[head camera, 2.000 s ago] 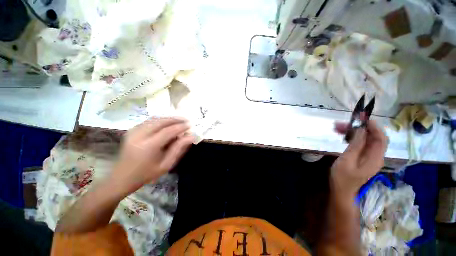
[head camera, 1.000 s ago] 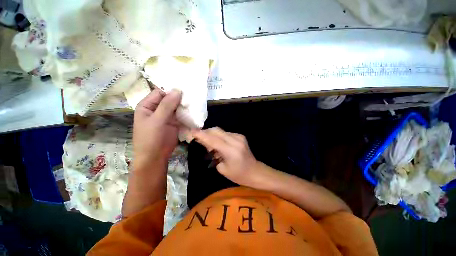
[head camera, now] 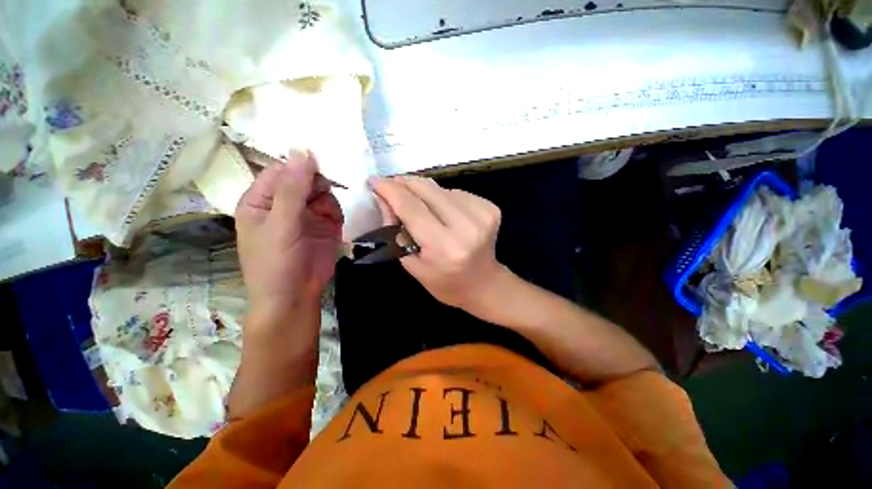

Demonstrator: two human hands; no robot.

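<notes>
The floral-print garment (head camera: 86, 105) lies heaped on the left of the white table, with lace insertion lines. A plain cream piece (head camera: 320, 119) at its right end hangs over the table edge between my hands. My left hand (head camera: 292, 224) pinches the cloth there with thumb and fingers. My right hand (head camera: 440, 234) holds the dark thread snips (head camera: 381, 245) in its palm, blades pointing left below the cream piece. Its fingertips touch the right edge of the cream piece. Whether the blades touch cloth is unclear.
A measuring tape strip (head camera: 688, 93) runs along the table's front. The machine bed's edge (head camera: 497, 26) shows at the top. A blue plastic basket (head camera: 685, 272) with cream scraps stands lower right. More floral cloth (head camera: 158, 334) hangs below the table at left.
The view has shifted, and the table sits higher. My right hand came from the right to the cloth, and the snips' blades now show beside my left hand. My left hand has taken hold of the cloth.
</notes>
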